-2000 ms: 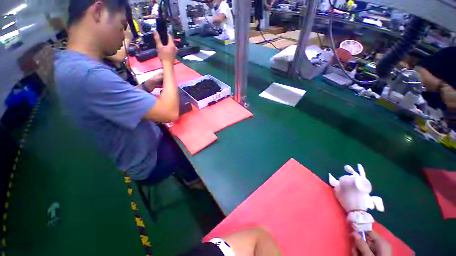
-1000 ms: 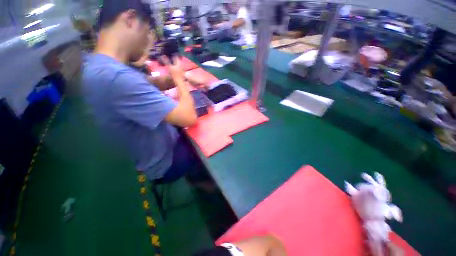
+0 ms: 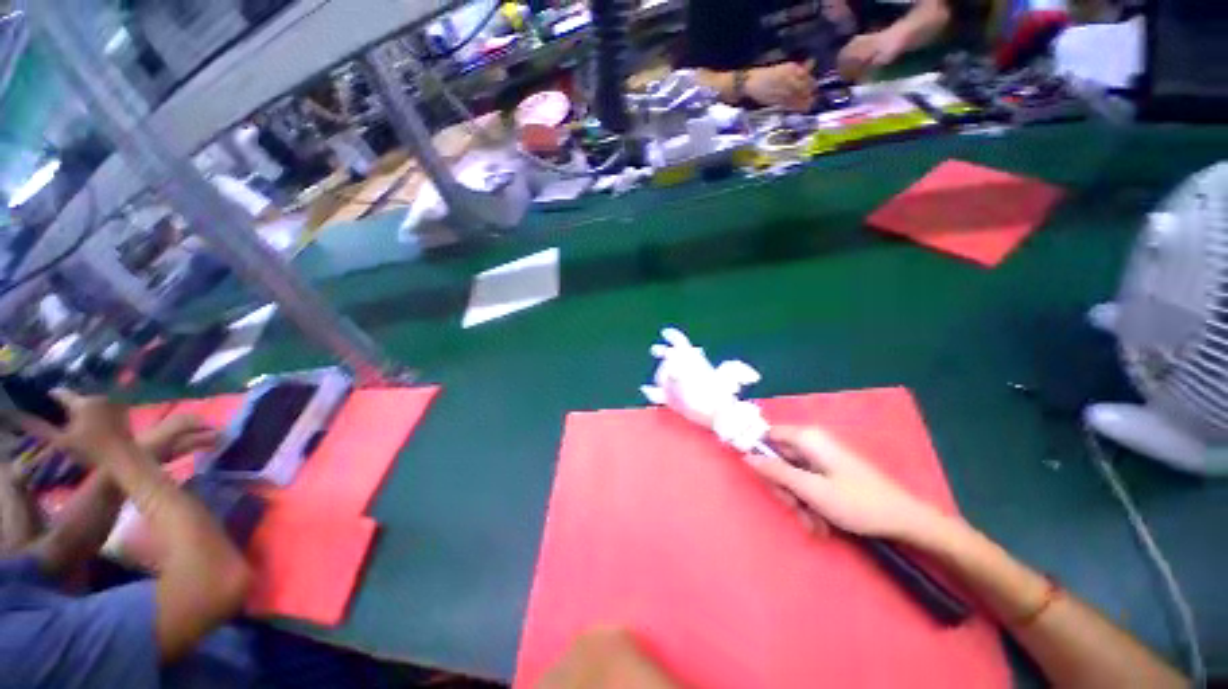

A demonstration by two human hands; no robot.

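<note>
The cloth-wrapped mallet (image 3: 700, 390) has a bunched white head with loose ends and a long black handle. It lies slantwise over the red foam pad (image 3: 673, 538), its head over the pad's far edge. My right hand (image 3: 828, 482) is closed round the handle just below the white head; the handle's black end sticks out under my wrist toward the lower right. A piece of bare skin, seemingly my left arm, shows at the bottom edge. My left hand is not visible.
A white fan (image 3: 1185, 323) with a cord stands at the right. A small red foam sheet (image 3: 970, 213) and a white sheet (image 3: 515, 287) lie farther back. At left, a neighbour works beside a pale parts tray (image 3: 280, 424) on red foam. A metal post (image 3: 229, 222) rises there.
The view has swung to the right, bringing the fan and my right forearm into sight. The mallet now points to the upper left, with its long black handle visible.
</note>
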